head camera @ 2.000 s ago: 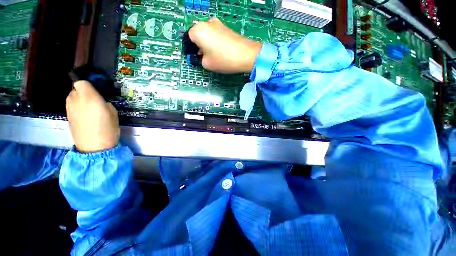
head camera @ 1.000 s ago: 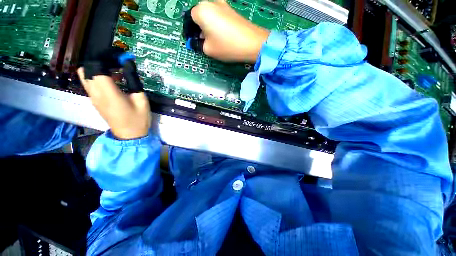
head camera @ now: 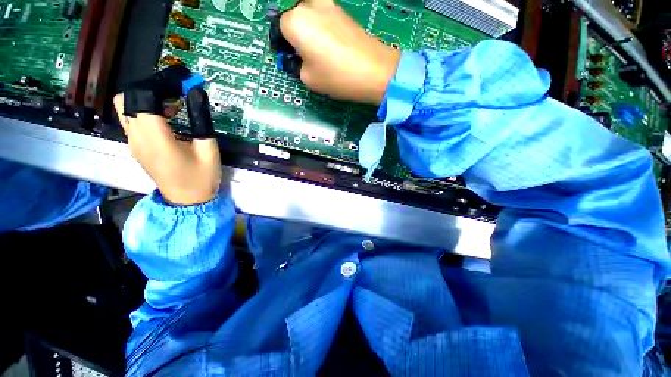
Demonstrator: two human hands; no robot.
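A large green circuit board [head camera: 246, 81] lies in a black carrier frame [head camera: 294, 168]. My left hand [head camera: 171, 140], with black finger cots, is over the board's lower left corner and holds a small blue box component [head camera: 192, 83] between thumb and finger. My right hand [head camera: 335, 51], also with black finger cots, is bent down over the middle of the board. A bit of blue [head camera: 280, 62] shows at its fingertips; the cots hide whether it is gripped or seated in the board.
A silver conveyor rail [head camera: 353, 217] runs along the near edge. Dark red-brown side bars [head camera: 94, 62] separate the boards. Another board [head camera: 38, 44] is at the left and one more at the right [head camera: 600, 92]. A ribbed heatsink [head camera: 474, 15] and orange-brown components [head camera: 176, 40] are on the board.
My left hand has moved right from the side bar to the board's corner, and its fingers have opened around the blue component now visible. The view has tilted. My right hand stays over the board.
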